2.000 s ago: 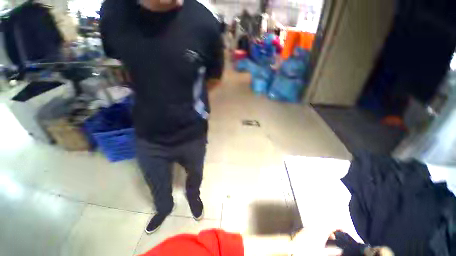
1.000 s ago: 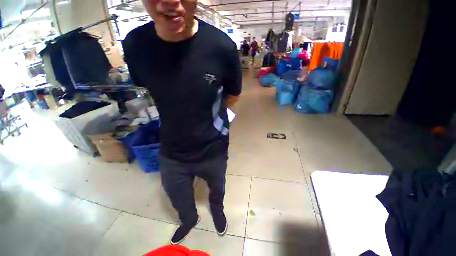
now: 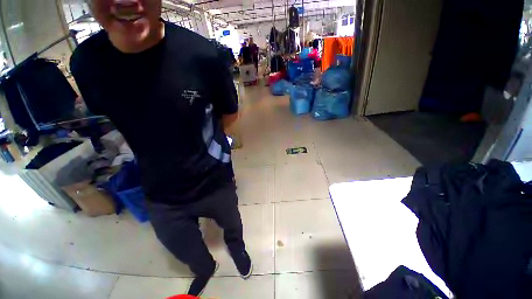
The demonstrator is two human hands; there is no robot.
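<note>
A large heap of black garments (image 3: pixel 478 228) lies on the right side of a white-topped table (image 3: pixel 373 216) at the lower right. A smaller piece of black cloth (image 3: pixel 402 285) shows at the bottom edge, over the table's near part. A small bit of red clothing (image 3: pixel 182 296) shows at the bottom edge. Neither of my hands is in the picture.
A person in a black T-shirt (image 3: pixel 157 117) stands left of centre. Behind are a blue crate (image 3: pixel 131 195), a carton (image 3: pixel 87 197) and dark clothes on a rack (image 3: pixel 41 90). Blue bags (image 3: pixel 331 102) stand beside a doorway; the floor is pale tile.
My view has shifted. The forearm and hand at the bottom two seconds ago are out of the picture. The standing person appears further left, and more black cloth shows at the bottom.
</note>
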